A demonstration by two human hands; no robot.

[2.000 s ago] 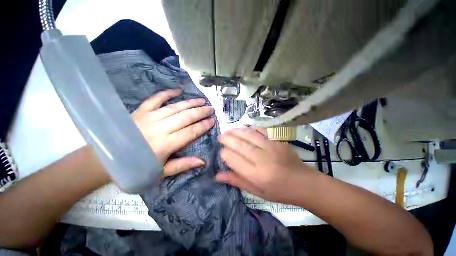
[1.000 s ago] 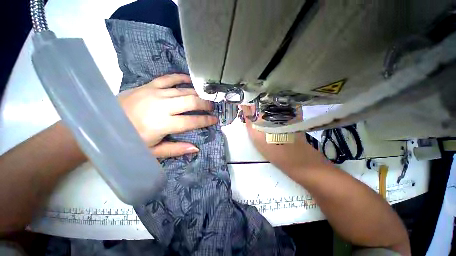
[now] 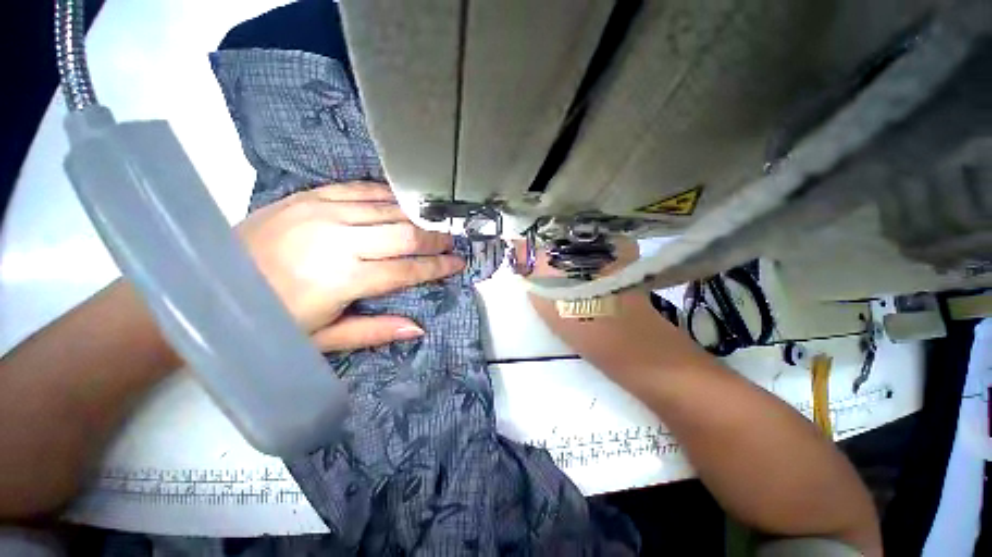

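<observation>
Grey patterned lining (image 3: 419, 435) lies lengthwise over the white table, its right edge at the presser foot (image 3: 484, 252); it hangs off the front edge. Black cloth (image 3: 288, 38) shows at its far end. My left hand (image 3: 343, 261) lies flat on the lining, fingers spread, fingertips beside the presser foot. My right hand (image 3: 522, 259) reaches behind and under the sewing machine head (image 3: 522, 109); only a small part shows past the needle area, and its fingers are mostly hidden.
A grey lamp (image 3: 201, 283) on a silver neck hangs over my left forearm. Black-handled shears (image 3: 729, 310) lie right of my right forearm. A brass-coloured knob (image 3: 587, 307) is near the needle. A printed ruler (image 3: 207, 484) runs along the front edge. A yellow strip (image 3: 821, 397) is at the right.
My right hand has gone from beside the lining's edge to behind the machine head. The lining lies straighter and flatter. My left hand stays on it. The view has shifted slightly.
</observation>
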